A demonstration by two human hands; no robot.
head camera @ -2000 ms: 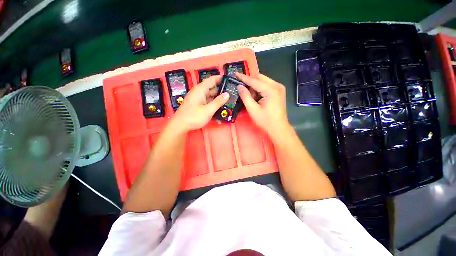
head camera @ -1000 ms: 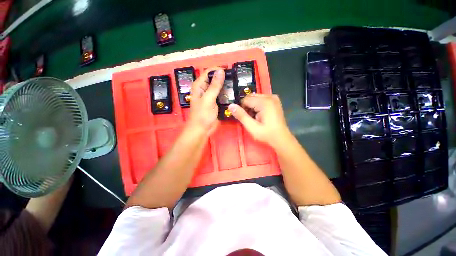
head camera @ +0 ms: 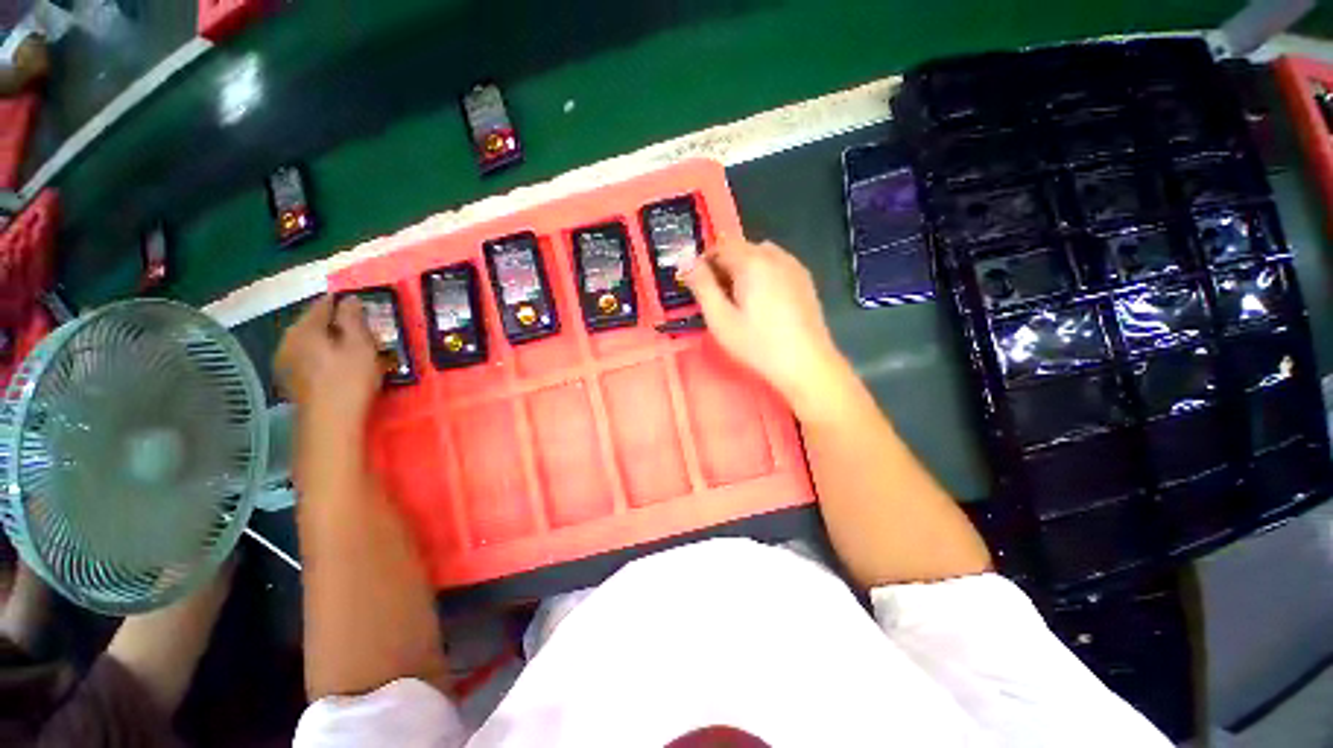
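The red tray point(head camera: 504, 544) lies in front of me. Several dark handset units sit in its far row, such as the middle one point(head camera: 522, 287) and the one beside it point(head camera: 602, 275); the near row pockets hold nothing. My left hand point(head camera: 331, 351) is at the leftmost handset point(head camera: 383, 333), its fingers over that unit's left edge; it is slightly blurred. My right hand point(head camera: 753, 304) has its fingertips on the right side of the rightmost handset point(head camera: 673, 252). A thin dark edge shows below that unit. Whether either hand grips its unit is unclear.
A green conveyor belt point(head camera: 643, 73) beyond the pale strip carries single handsets point(head camera: 491, 126). A pale green fan point(head camera: 135, 456) stands at left, near another person's arm point(head camera: 173, 636). A smartphone point(head camera: 887, 227) and black blister trays point(head camera: 1118, 314) lie at right.
My hands have moved apart from the handset they held. It now lies in the far row. My left hand has gone to the tray's left end, where another handset now shows. The tray's left side sits nearer me.
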